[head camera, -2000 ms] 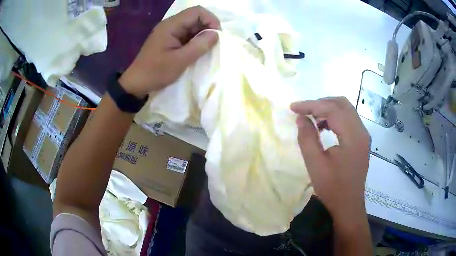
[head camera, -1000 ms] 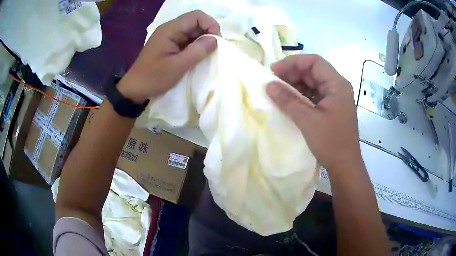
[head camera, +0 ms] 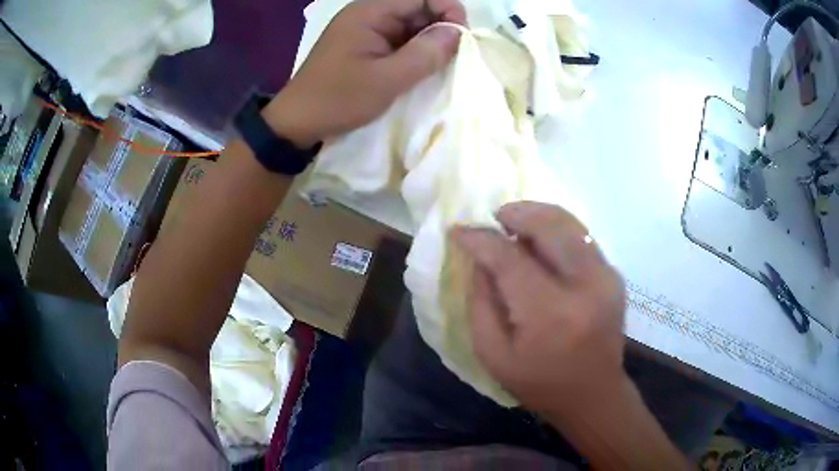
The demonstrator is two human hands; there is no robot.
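Observation:
A cream garment piece [head camera: 432, 175] hangs bunched between my hands, from the table edge down over my lap. My left hand [head camera: 382, 69] pinches its folded edge between thumb and fingers at the top. My right hand [head camera: 552, 304] is lower down, with its fingertips closed on the cloth near the middle of the hanging part. More of the cream cloth lies on the table behind, with a short black strip [head camera: 580, 60] on it. The fingers of my right hand partly hide the cloth they hold.
A sewing machine [head camera: 796, 101] stands at the right, with dark snips [head camera: 785, 297] by its bed plate. A printed ruler strip [head camera: 699, 333] runs along the table edge. Cartons [head camera: 317, 262] and a bin of cream cloth [head camera: 248, 368] are at lower left. Other cream garments [head camera: 110, 46] lie upper left.
My right hand has moved down and is now closed on the lower cloth, drawing it narrower. My left hand keeps its pinch. The whole view has shifted a little.

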